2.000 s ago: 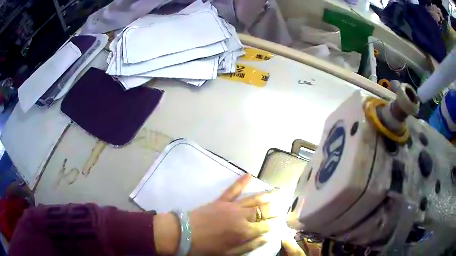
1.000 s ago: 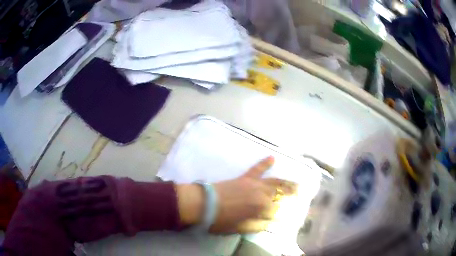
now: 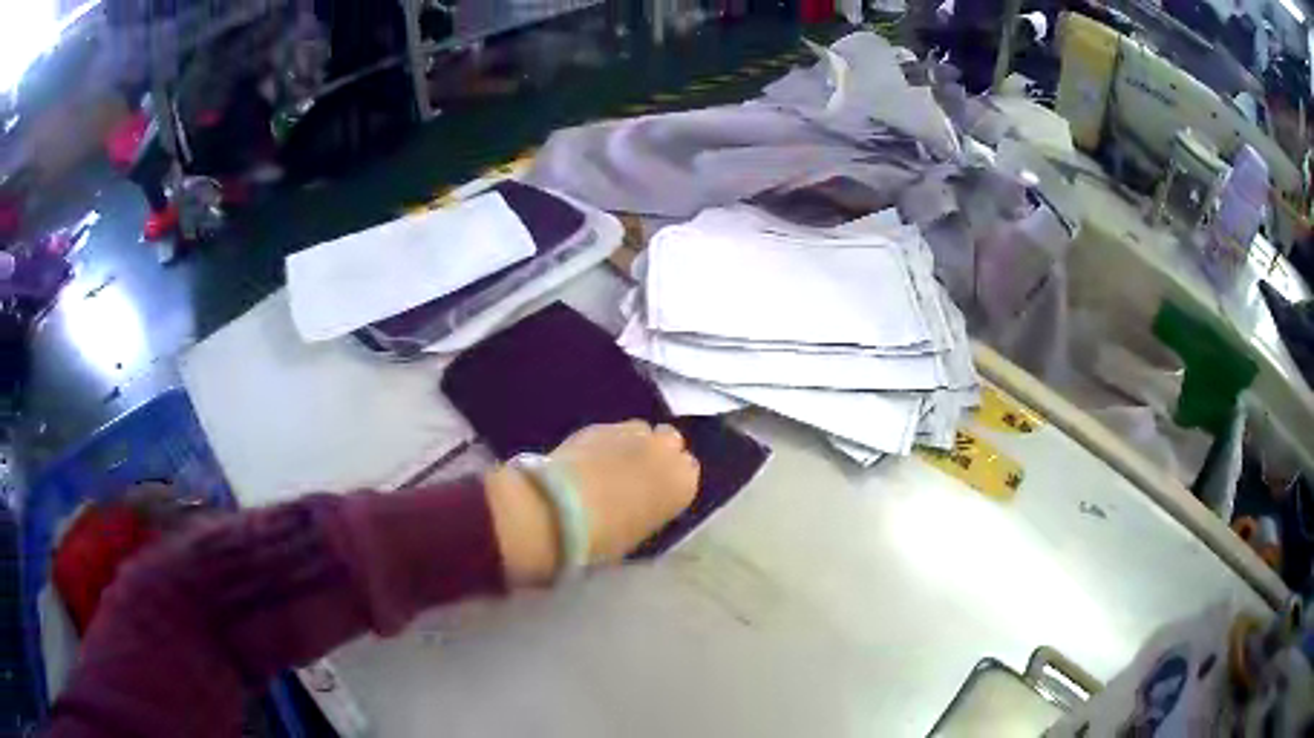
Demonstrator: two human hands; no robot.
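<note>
A dark purple panel [image 3: 555, 378] lies on the white table, left of the middle. My left hand [image 3: 620, 487], in a maroon sleeve with a pale bracelet, is on the panel's near part. Its fingers are curled closed on the fabric; the fingertips are hidden. My right hand is not in view. A fanned stack of white panels [image 3: 785, 289] lies just beyond and right of the purple panel. A smaller pile with a white piece [image 3: 411, 264] on top and purple below lies at the far left.
The sewing machine head [image 3: 1174, 685] is cut off at the lower right, beside a metal plate [image 3: 997, 704]. Yellow tape [image 3: 973, 464] is on the table by the stack. Grey-lilac fabric [image 3: 706, 152] is heaped behind. A blue basket [image 3: 123, 447] with a red item stands at left.
The view has swung left. My left hand has left the white panel at the needle and moved onto the purple panel. That white panel is out of view.
</note>
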